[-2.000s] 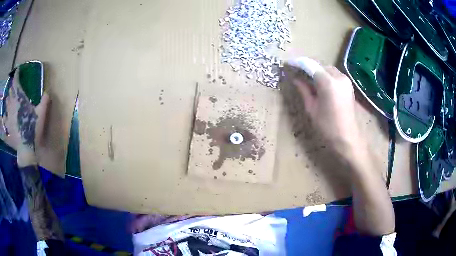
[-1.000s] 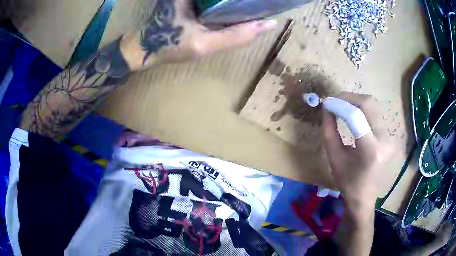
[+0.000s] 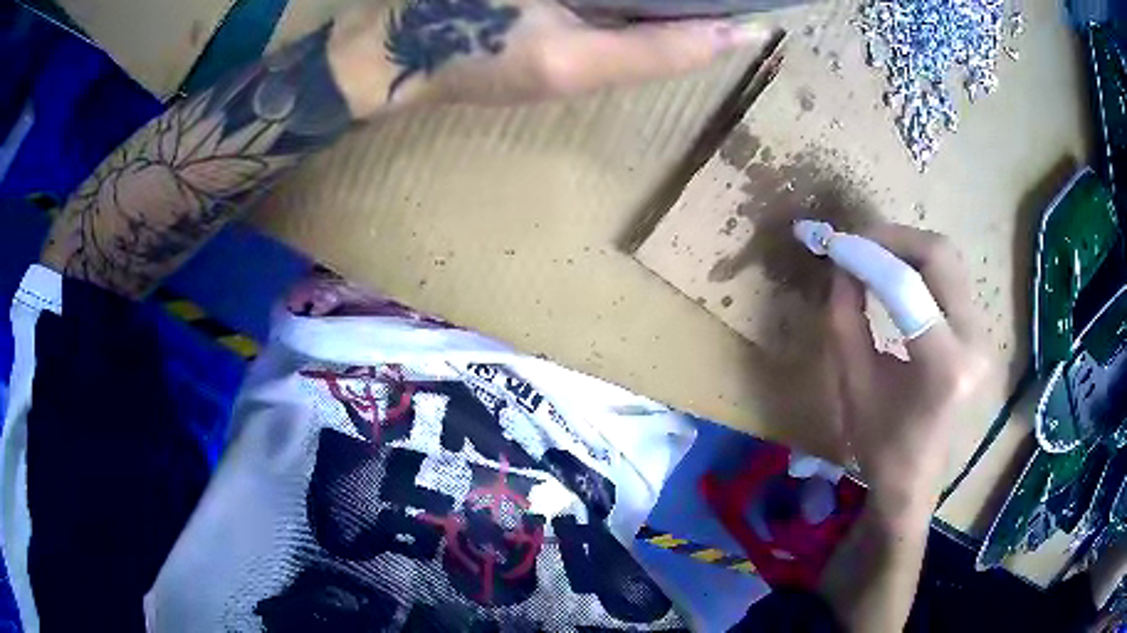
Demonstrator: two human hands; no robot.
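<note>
My left hand (image 3: 562,56) is at the top edge, fingers stretched along the underside of a housing (image 3: 674,10). Only a grey, blurred strip of the housing shows. My right hand (image 3: 908,334) is over the stained cardboard pad (image 3: 692,235). Its finger in a white finger cot (image 3: 884,282) points at the small white cap (image 3: 813,235), and its tip appears to touch it. Whether a fitting is pinched there is too small to tell. The pile of small silver-white fittings (image 3: 933,62) lies beyond the pad.
Green housings with pale rims (image 3: 1073,266) overlap at the right edge. Tan cardboard (image 3: 494,260) covers the bench around the pad. Blue floor with yellow-black tape (image 3: 204,324) shows below the bench edge. A red object (image 3: 772,519) is below the bench near my right forearm.
My left hand has gone from the far left to the top centre with a housing. My right hand has moved from beside the fittings pile to the cap. The view has shifted and turned.
</note>
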